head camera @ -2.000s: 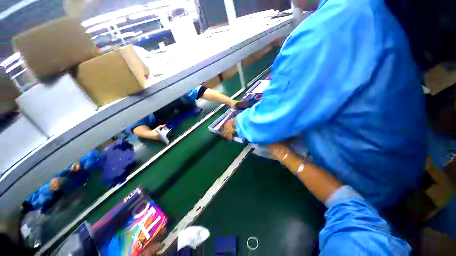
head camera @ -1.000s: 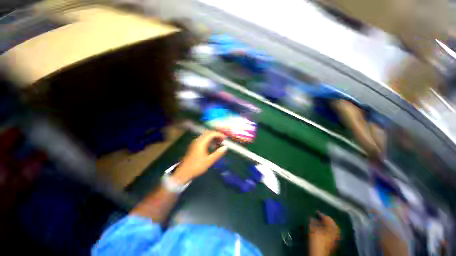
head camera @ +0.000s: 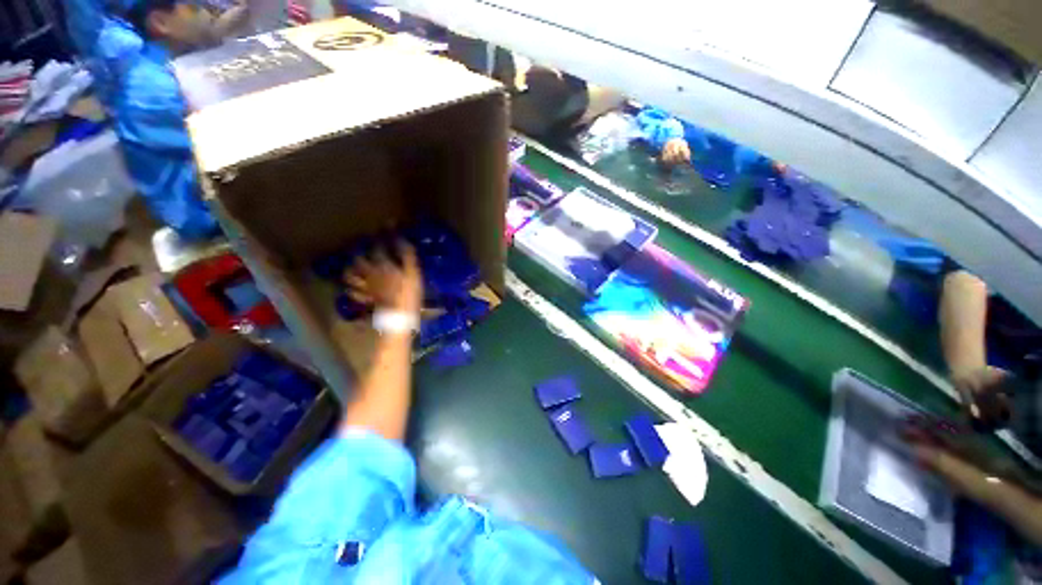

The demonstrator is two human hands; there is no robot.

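Note:
My left hand (head camera: 386, 278) reaches into the large open carton (head camera: 354, 135), its fingers spread over a pile of small dark-blue boxes (head camera: 448, 261). The hand is slightly blurred and I see nothing clearly gripped in it. More small blue boxes lie on the near dark green bench, including one flat box (head camera: 559, 392) and another (head camera: 612, 459). A white paper slip (head camera: 686, 462) lies beside them, near the rail. My right hand is not in view.
An open tray (head camera: 580, 234) and a colourful box lid (head camera: 668, 317) lie on the green belt (head camera: 777, 354). Another worker's hand (head camera: 943, 457) reaches over a grey tray (head camera: 840, 457). A smaller carton (head camera: 309, 440) of blue boxes stands lower left. Blue card pieces (head camera: 783, 217) heap across the belt.
The view has swung left towards the carton. My left hand has moved from beside the belt into the carton. The hand seen low on the right one second ago no longer shows there.

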